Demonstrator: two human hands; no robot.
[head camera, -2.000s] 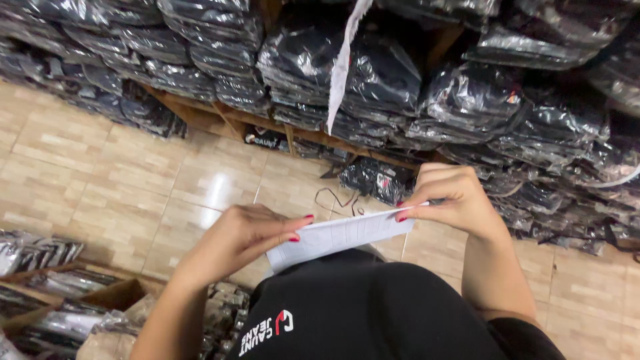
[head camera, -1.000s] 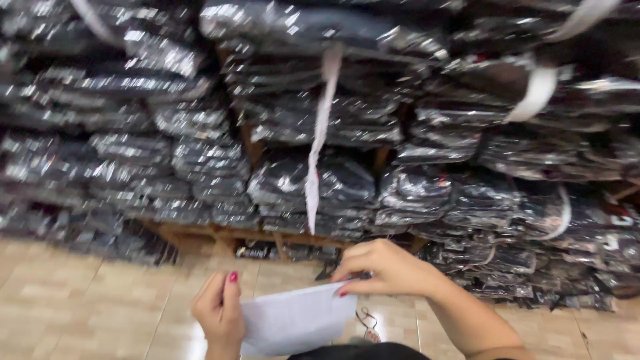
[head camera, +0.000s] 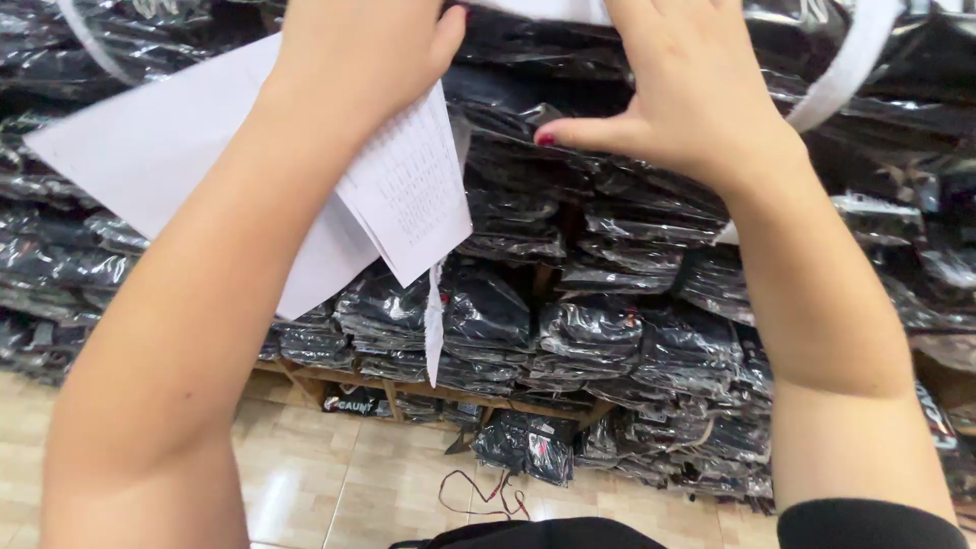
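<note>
Both my arms reach up to the shelf of dark garments in clear plastic bags (head camera: 488, 305). My left hand (head camera: 374, 46), at the top left of centre, is shut on printed paper sheets (head camera: 415, 191), which hang below the wrist and spread out to the left. At the top right of centre, my right hand (head camera: 671, 76) lies over the bagged garments with its thumb spread away from the fingers. Its fingertips are cut off by the top edge, near a white strip or sheet (head camera: 549, 9); whether it grips anything cannot be seen.
Packed stacks of bagged garments fill wooden shelves. A torn white strip (head camera: 433, 328) hangs down in the middle, and a wider white band (head camera: 846, 69) hangs at the right. On the tiled floor (head camera: 381, 473) lie a dark cord (head camera: 488, 499) and a bagged bundle (head camera: 526, 446).
Both hands have moved up to the upper stacks. The paper, held between both hands earlier, now hangs from my left hand, and my right hand has let go of it. The view has tilted up.
</note>
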